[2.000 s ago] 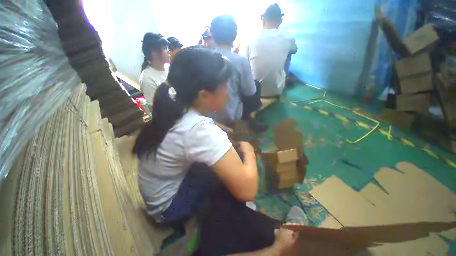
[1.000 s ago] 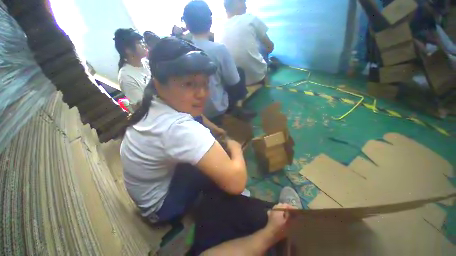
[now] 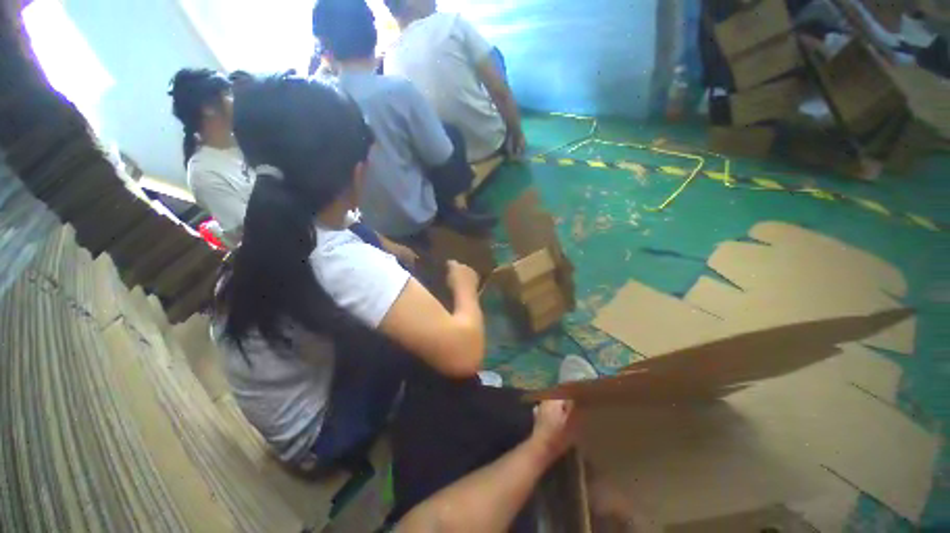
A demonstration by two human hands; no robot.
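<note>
My left hand (image 3: 552, 420) comes in from the bottom centre, with its fingers closed on the left edge of a brown cardboard piece (image 3: 708, 366). The piece has a raised panel that stretches to the right and tapers to a point. Below it, brown panels reach the bottom edge; their folds are blurred. A flat die-cut blank (image 3: 802, 273) with slits and rounded ends lies on the green floor beyond. My right hand cannot be made out; a blurred reddish patch at the bottom edge is unclear.
A seated person (image 3: 302, 281) in a grey T-shirt is close at left, beside a partly folded box (image 3: 536, 292). More people sit behind. Stacked blanks (image 3: 94, 385) fill the left side. Brown boxes (image 3: 755, 47) are piled at the upper right, beyond yellow-black tape (image 3: 771, 184).
The view has shifted right and down. The raised panel now slants upward to the right, showing more of its face. The nearby person turned towards me, then away again. My left hand keeps its hold.
</note>
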